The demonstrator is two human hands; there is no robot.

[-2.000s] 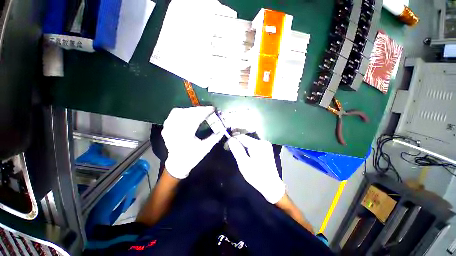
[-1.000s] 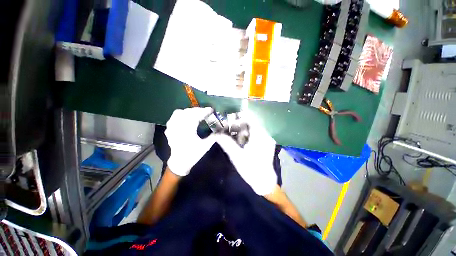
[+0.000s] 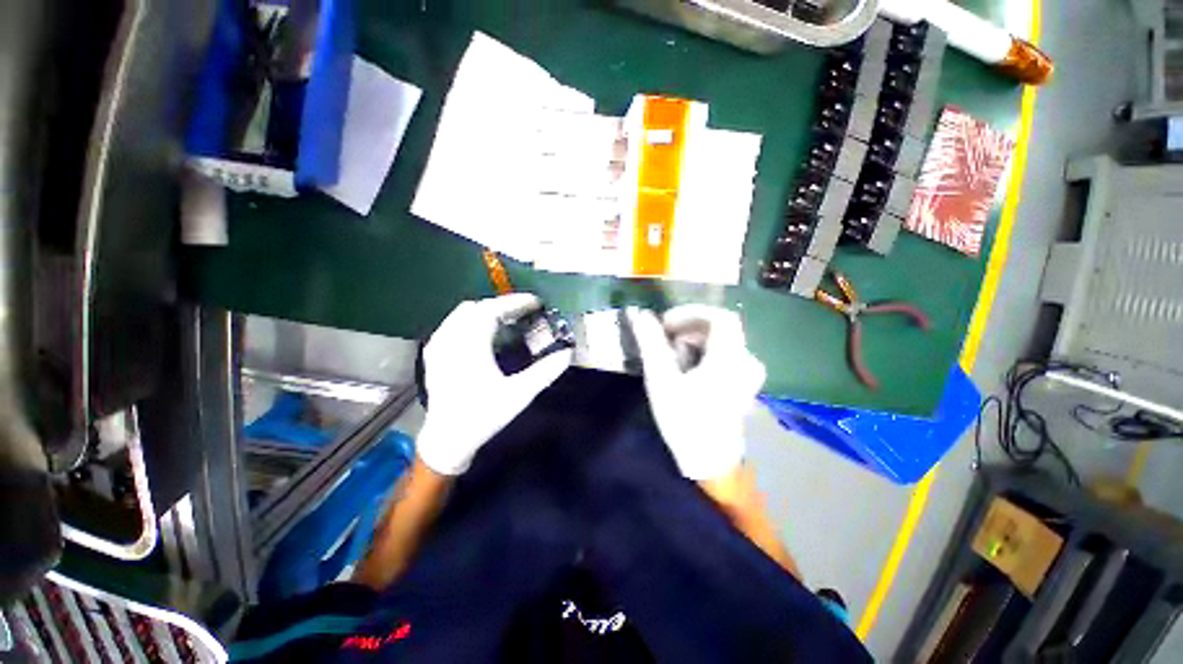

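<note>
My left hand, in a white glove, is shut on a small black-and-grey electrical unit at the near edge of the green bench. My right hand, also in a white glove, is to its right, apart from the unit. A blurred grey thing shows at its fingers; I cannot tell if the hand holds it. A small white card lies between the hands at the bench edge. Pale label sheets with an orange bar lie beyond.
Two rows of black-and-grey units stand at the right, with pliers and a red-and-white patterned packet nearby. A metal tray is at the top. A blue bin with tools is at the left. A small orange tool lies near my left hand.
My right hand has moved right, away from the unit in my left hand, and the white card now shows between them. The view has shifted, bringing the metal tray into sight.
</note>
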